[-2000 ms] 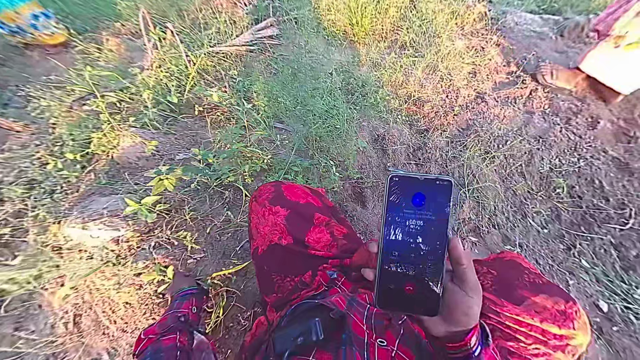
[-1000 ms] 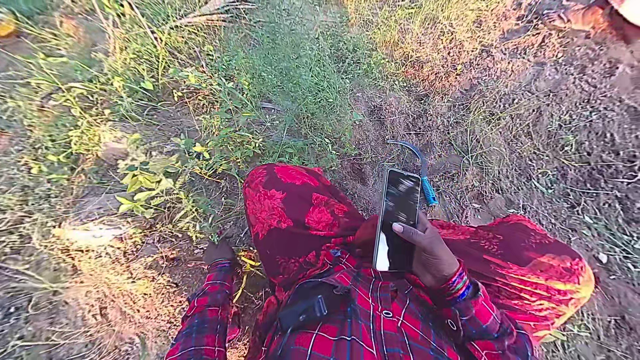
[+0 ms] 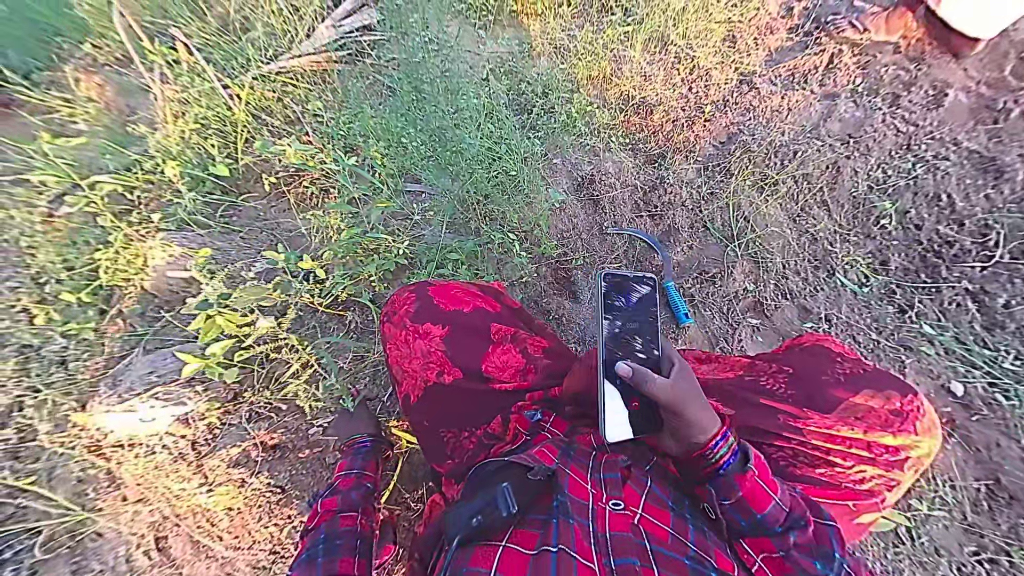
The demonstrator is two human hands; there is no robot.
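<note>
My right hand [image 3: 680, 404] holds a smartphone [image 3: 630, 320] upright over my lap, its thumb lying across the lower part of the dim, reflecting screen. Just beyond the phone, a sickle with a curved blade and blue handle [image 3: 677, 303] lies on the soil. My left hand [image 3: 356, 420] is low at my left side, by the ground and next to the red floral cloth [image 3: 472, 344] over my knee; it is dark, and its fingers are hard to make out.
Green weeds [image 3: 216, 340] grow to the left and ahead. Dry stalks [image 3: 328, 36] lie at the upper left. Another person's foot [image 3: 876, 22] shows at the top right, on dry soil [image 3: 904, 184]. A small black device [image 3: 482, 512] hangs at my chest.
The phone has moved from over the right knee area toward the middle of my lap, and its lit call screen has dimmed. The sickle, not visible two seconds ago, now shows beyond it.
</note>
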